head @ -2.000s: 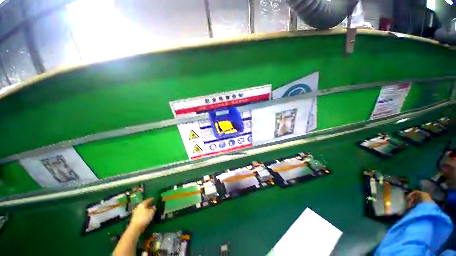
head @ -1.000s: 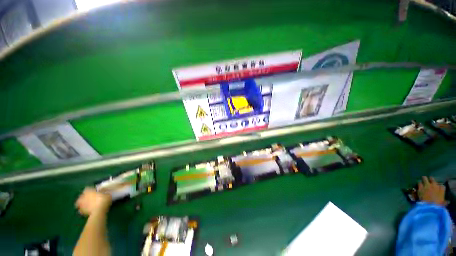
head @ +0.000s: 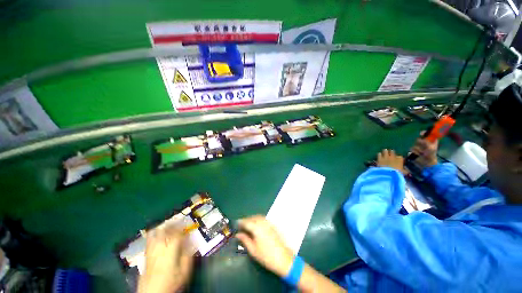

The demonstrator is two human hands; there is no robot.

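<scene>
An opened tablet assembly [head: 212,220] lies tilted on the green bench in front of me, with silver shields at its right end. My left hand [head: 166,254] is blurred over its pale middle and covers part of it; whether it grips anything is hidden. My right hand [head: 263,240], with a bright blue wrist band, is at the tablet's right edge, fingers bent; a tiny piece may be under the fingertips. A long white paper strip [head: 297,203] lies just beyond my right hand.
Three tablets [head: 189,150] lie in a row along the partition, another tablet [head: 94,162] at left with small dark parts near it. At right, a person in a blue smock [head: 389,220] holds an orange tool [head: 441,129] beside a white cylinder [head: 470,160].
My left hand has left the back-left tablet and come to the near one, which now lies at a slant. My right hand has come into view. The neighbour's orange tool now shows.
</scene>
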